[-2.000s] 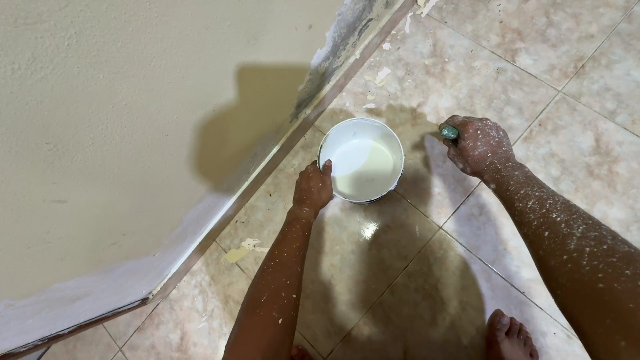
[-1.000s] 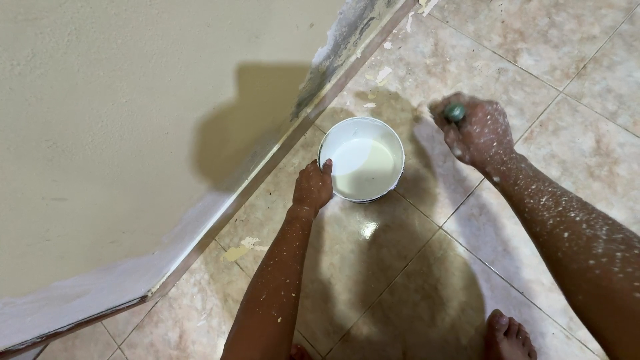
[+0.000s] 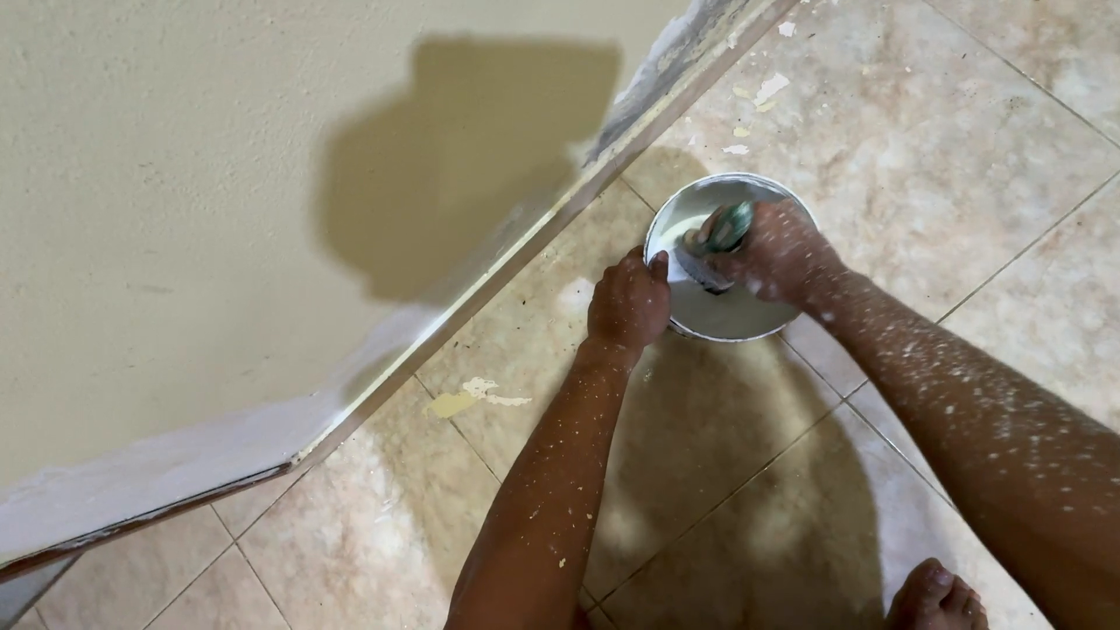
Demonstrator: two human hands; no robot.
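Note:
A round white bucket (image 3: 731, 315) of pale liquid, probably paint, stands on the tiled floor close to the wall's foot. My left hand (image 3: 632, 302) grips its left rim, with the thumb over the edge. Over the bucket's mouth, my right hand (image 3: 774, 254) is closed on a green-handled tool (image 3: 733, 227), whose lower end is inside the bucket. That end is blurred and partly hidden, so I cannot tell exactly what tool it is. White specks cover both forearms, more thickly the right one.
The cream wall (image 3: 175, 219) fills the left side, with a whitish patched strip (image 3: 175, 446) low down. A narrow baseboard (image 3: 525, 254) runs diagonally along it. Flakes of paint (image 3: 479, 394) lie on the floor tiles (image 3: 910, 175). A bare foot (image 3: 938, 595) is at the lower right.
My right hand has moved left with the green-handled tool, from above the floor beside the bucket to inside its mouth. My left hand has stayed on the rim.

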